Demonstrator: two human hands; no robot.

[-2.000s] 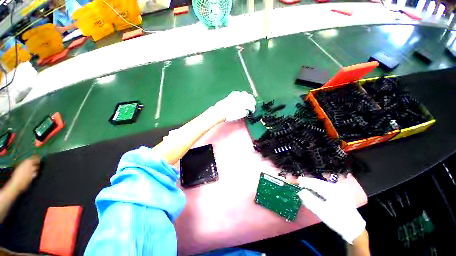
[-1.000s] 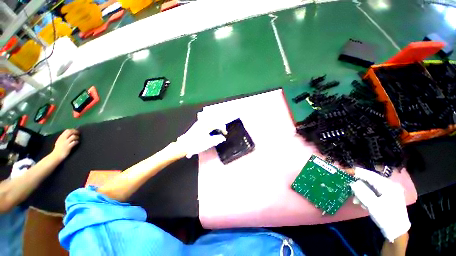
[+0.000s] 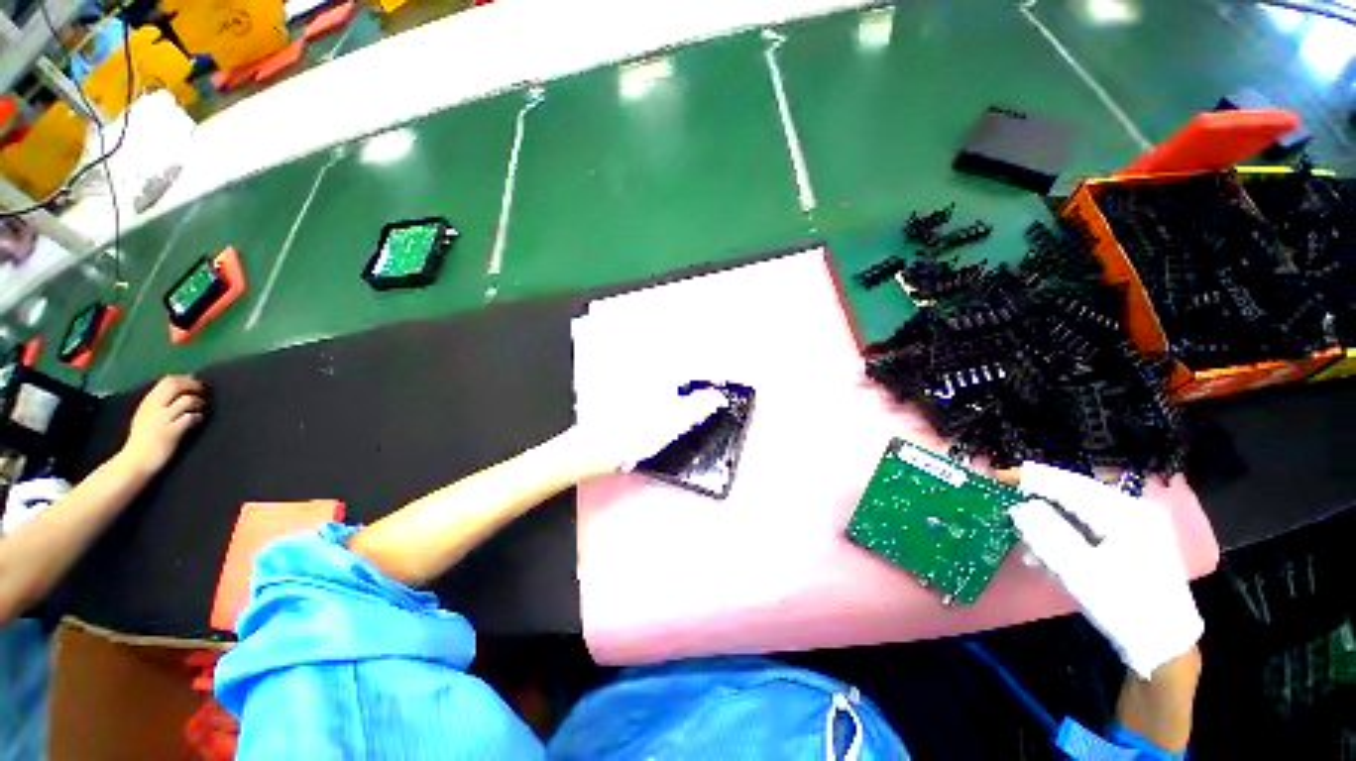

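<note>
The black housing (image 3: 711,455) lies on the pink foam mat (image 3: 654,580). My left hand (image 3: 643,428), in a white glove, is at its upper left, with a small black piece (image 3: 699,390) at the fingertips over the housing's top edge. My right hand (image 3: 1108,558), also gloved, holds the green circuit board (image 3: 934,520) by its right edge above the mat. A thin dark item (image 3: 1065,515) shows in my right fingers; I cannot tell what it is. The loose heap of black comb-like pieces (image 3: 1041,364) lies just beyond the board.
The divided orange parts box (image 3: 1138,283) stands at right. The green belt (image 3: 640,193) carries a closed black case (image 3: 1017,146) and a part-assembled unit (image 3: 409,253). An orange-red pad (image 3: 275,543) lies at left. Another person's hand (image 3: 164,416) rests on the bench's far left.
My left hand has gone from the heap to the housing, with a black piece in its fingers. The housing has turned on the mat. My right hand still holds the board.
</note>
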